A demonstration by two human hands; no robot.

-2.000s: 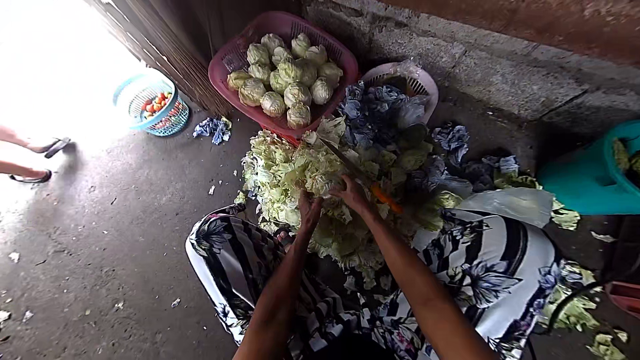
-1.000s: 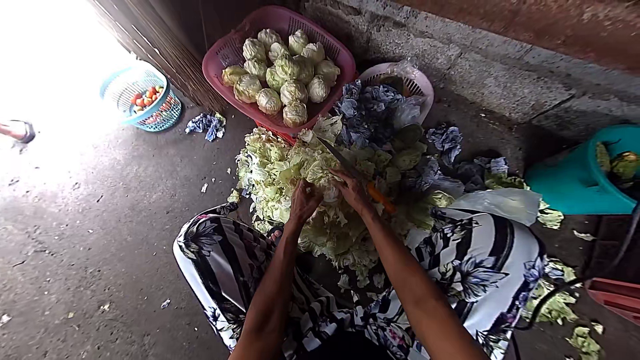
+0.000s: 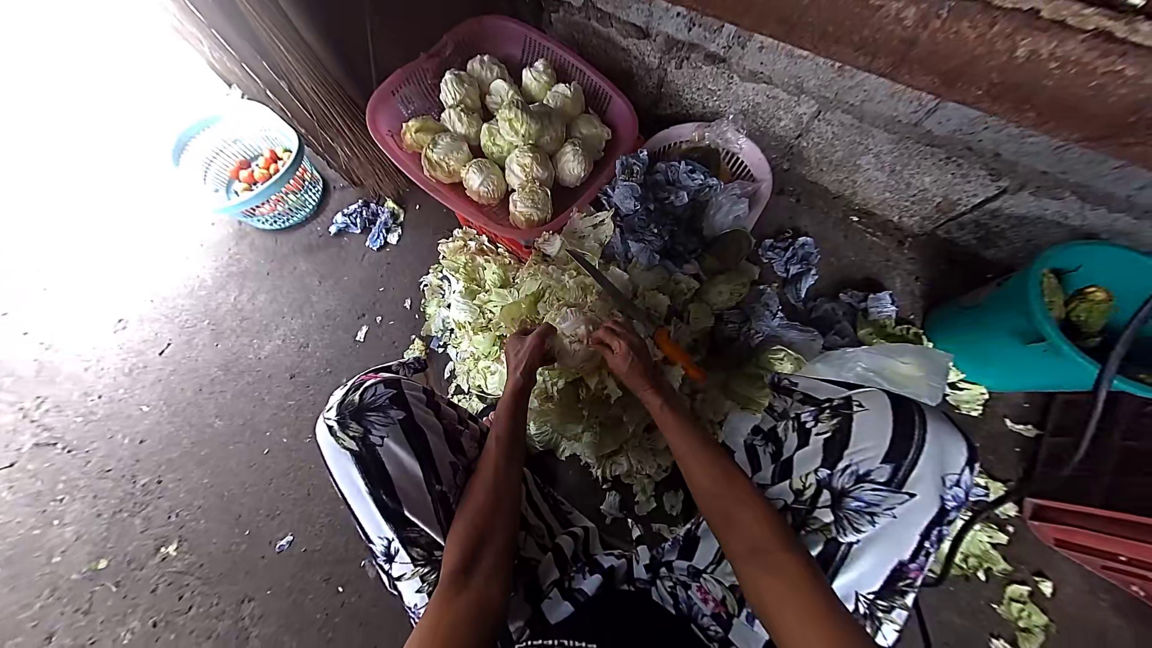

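Observation:
A pale lettuce head (image 3: 576, 338) is between my two hands, above a heap of loose leaves (image 3: 477, 306). My left hand (image 3: 529, 353) grips its left side with curled fingers. On its right side, the fingers of my right hand (image 3: 625, 355) pinch it. A knife with an orange handle (image 3: 677, 354) lies on the heap just beyond my right hand, its blade pointing up and left. Trimmed heads (image 3: 529, 168) fill a pink plastic basket (image 3: 405, 99) behind the heap. The underside of the held head is hidden.
Crumpled bluish paper (image 3: 661, 202) lies before a pale pink basket (image 3: 760, 171). At left stand a light blue basket (image 3: 292, 202) of tomatoes and a stick broom (image 3: 306, 99). A teal bucket (image 3: 981, 324), clear plastic bag (image 3: 886, 371) and red plastic item (image 3: 1093, 544) are at right. A block wall runs behind.
A person's foot at the far left has gone out of view. My hands remain over the leaf heap, and the pale head shows more plainly between them.

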